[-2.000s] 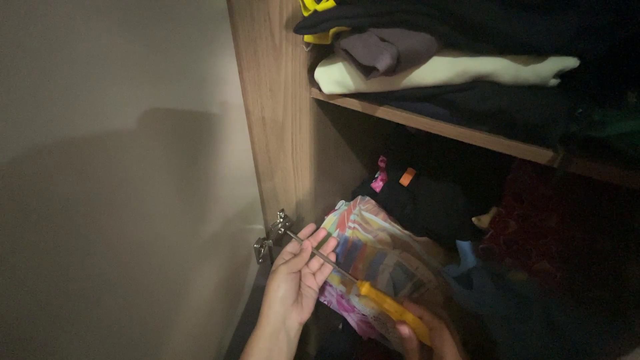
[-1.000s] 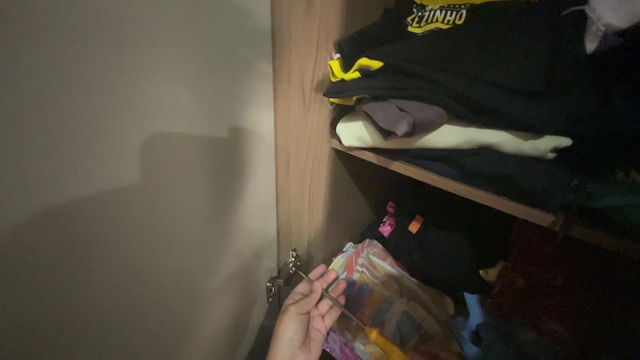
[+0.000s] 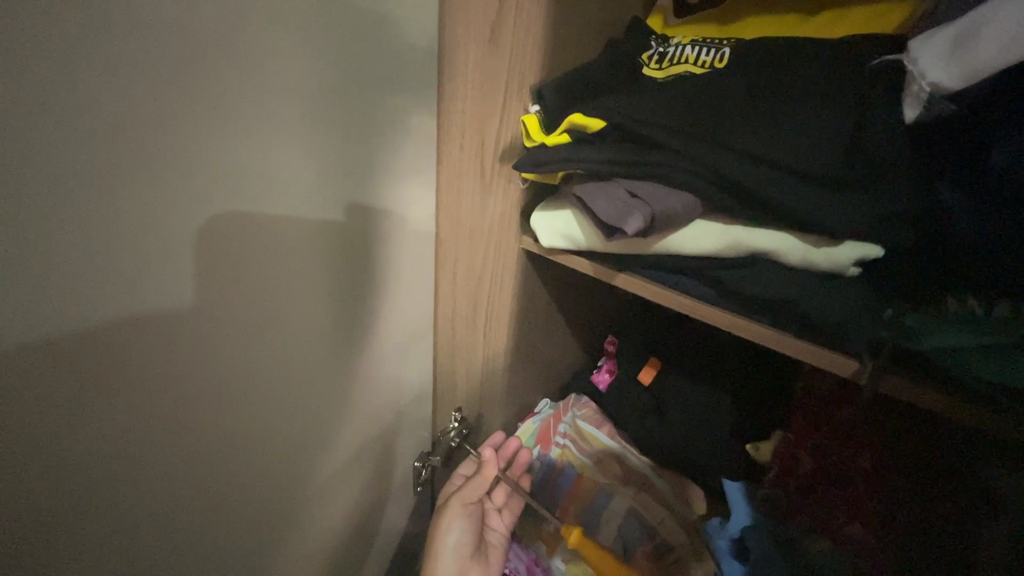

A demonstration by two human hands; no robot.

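Note:
At the lower middle, my left hand [image 3: 478, 506] has its fingers around the metal shaft of a screwdriver [image 3: 588, 550] with a yellow-orange handle. The shaft slants up and left to a metal cabinet hinge [image 3: 454, 430] on the wooden side panel [image 3: 478, 240]. Whether the tip sits in a screw is too small to tell. My right hand is outside the view, and the handle's far end runs off the bottom edge. Colourful patterned fabric [image 3: 584, 448] lies just right of my left hand.
A wooden shelf [image 3: 720, 314] holds folded dark clothes, a pale rolled cloth [image 3: 712, 240] and a grey cloth [image 3: 632, 206]. Below it are dark clothes, a blue cloth [image 3: 732, 520] and a dark red one [image 3: 832, 472]. A pale flat surface [image 3: 216, 240] stands left of the side panel.
The view has shifted upward, showing more of the upper shelf. My right hand, on the screwdriver handle two seconds ago, is out of view. My left hand remains at the shaft beside the hinge.

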